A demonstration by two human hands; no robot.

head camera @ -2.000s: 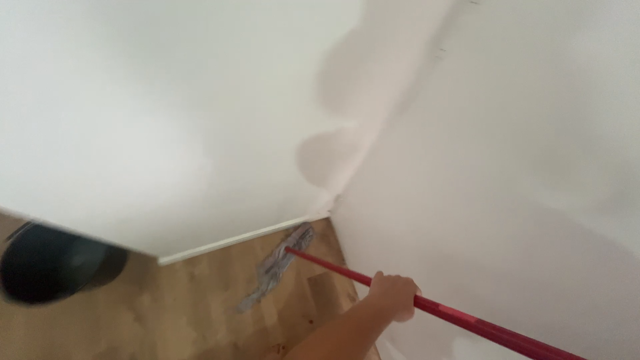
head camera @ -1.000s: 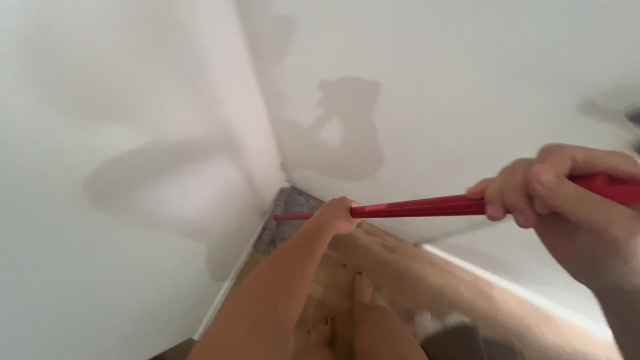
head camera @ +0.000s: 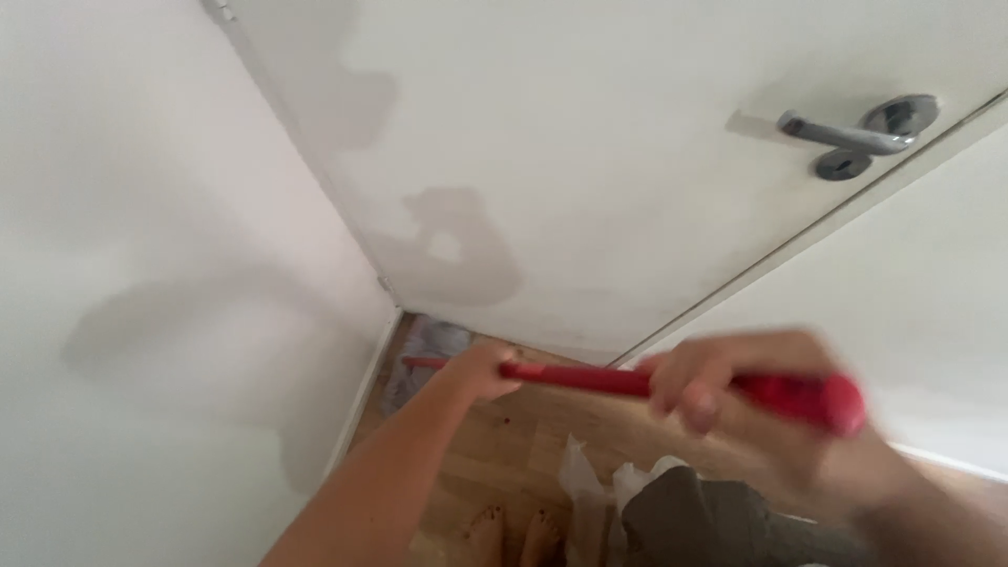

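A red mop handle (head camera: pixel 583 378) runs from the right down to a grey mop head (head camera: pixel 417 346), which lies on the wooden floor in the corner between the wall and a white door. My left hand (head camera: pixel 482 370) grips the handle low, close above the mop head. Near the handle's thick top end my right hand (head camera: pixel 724 386), somewhat blurred, is closed around it. Part of the mop head is hidden behind my left hand and forearm.
The white door (head camera: pixel 614 197) has a metal lever handle (head camera: pixel 850 138). White skirting (head camera: pixel 366 394) edges the left wall. Translucent plastic (head camera: pixel 583 480) and dark grey fabric (head camera: pixel 701 512) lie at the bottom, beside my bare feet (head camera: pixel 512 535) on the wooden floor (head camera: pixel 504 441).
The view has swung right, bringing the door handle into sight. Both hands still hold the mop handle, whose top end now shows. Two seconds ago only one hand was visible on it.
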